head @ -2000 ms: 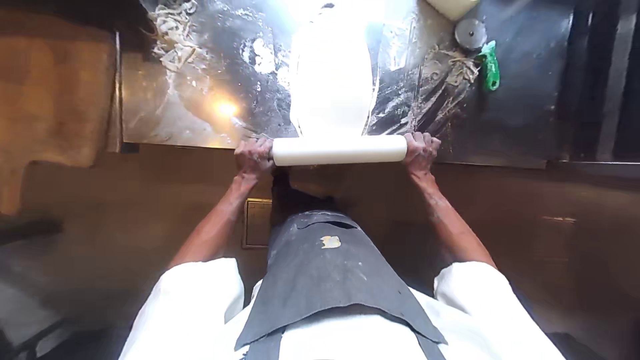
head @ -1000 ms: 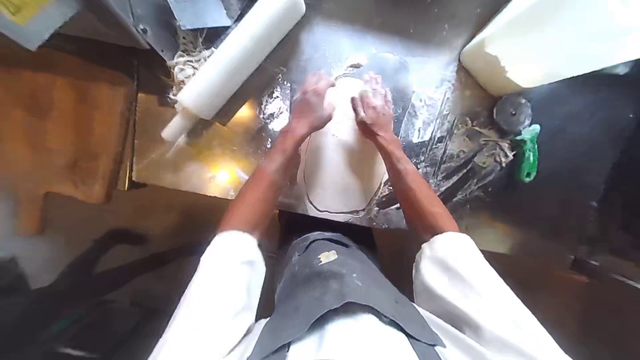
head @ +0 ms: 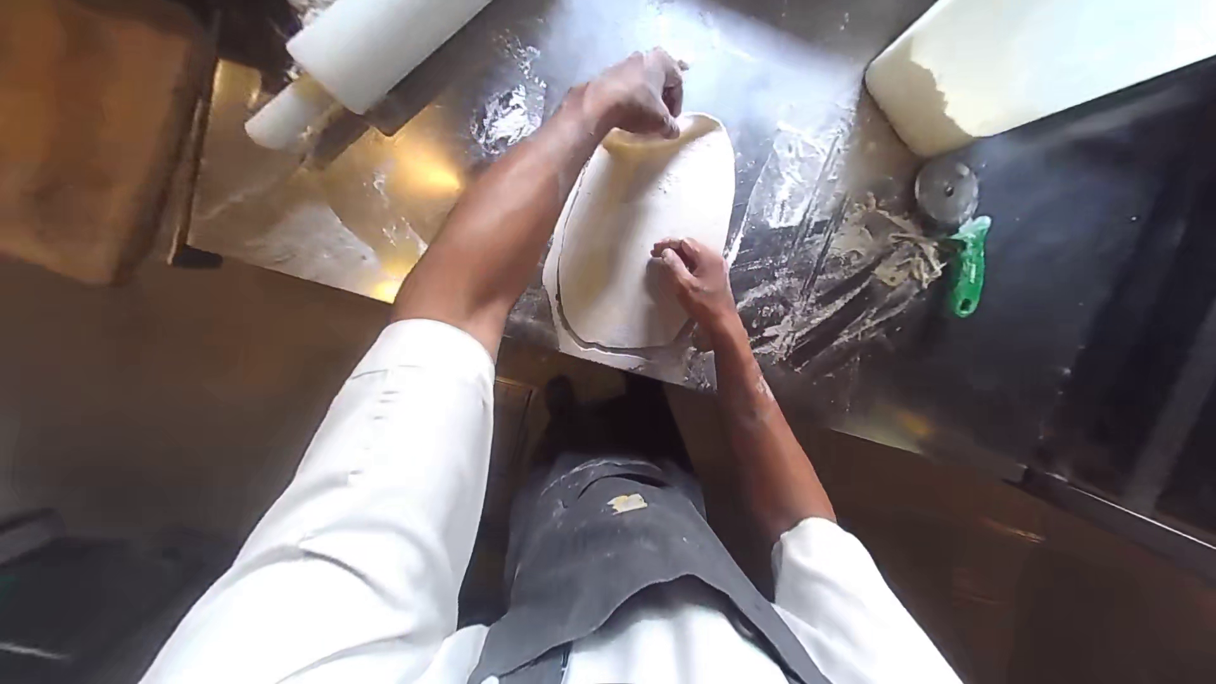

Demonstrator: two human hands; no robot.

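An oval sheet of rolled dough (head: 636, 247) lies on the floured steel worktop (head: 285, 228), its near end by the front edge. My left hand (head: 641, 95) is at the far end, its fingers pinching the dough's lifted rim. Over the right middle of the sheet is my right hand (head: 695, 275), fingers curled; whether it grips any dough cannot be told. A white rolling pin (head: 380, 47) lies at the upper left, away from both hands.
A pizza wheel cutter with a green handle (head: 969, 266) lies on the right, beside dough scraps (head: 898, 252). Behind it stands a large whitish container (head: 1035, 76). A brown wooden board (head: 95, 133) is at the far left.
The rolling pin, held in both hands two seconds ago, was lying at the upper left one second ago. My right hand has since come nearer to me over the dough.
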